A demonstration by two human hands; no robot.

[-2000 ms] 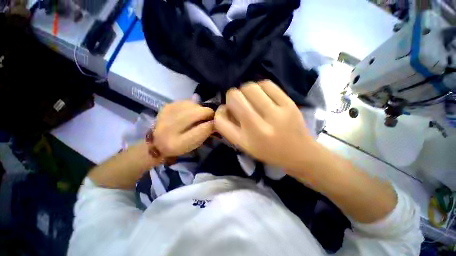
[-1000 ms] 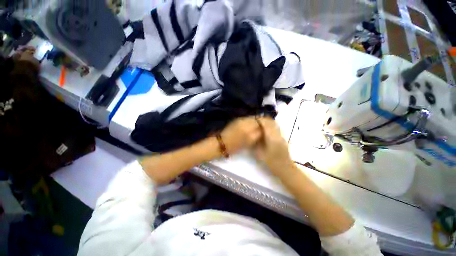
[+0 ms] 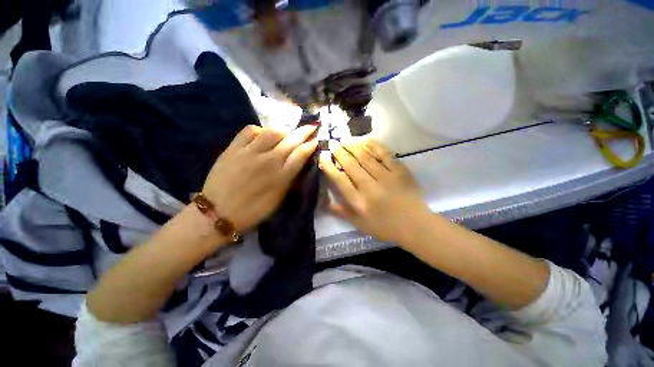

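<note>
A black panel [image 3: 168, 132] joined to pale grey cloth with black stripes [image 3: 79, 172] lies left of the needle and hangs over the table's front edge. My left hand [image 3: 254, 175], with a brown bracelet at the wrist, presses flat on the black cloth, fingertips near the presser foot [image 3: 331, 122]. My right hand [image 3: 376, 183] is at the cloth's right edge just in front of the foot, fingertips close to the left hand's. The fingertips of both hands are partly washed out by the lamp; whether they pinch the cloth is hard to tell.
The white sewing machine head [image 3: 531, 32] with blue lettering spans the top. Snips with green and yellow handles [image 3: 618, 147] lie at the table's right. A measuring scale [image 3: 459, 221] runs along the front edge. More striped cloth [image 3: 208, 322] lies below the table edge.
The view has turned to the machine. The cloth has moved from the table's left part to the needle. My hands, earlier together on the cloth, are now spread by the presser foot.
</note>
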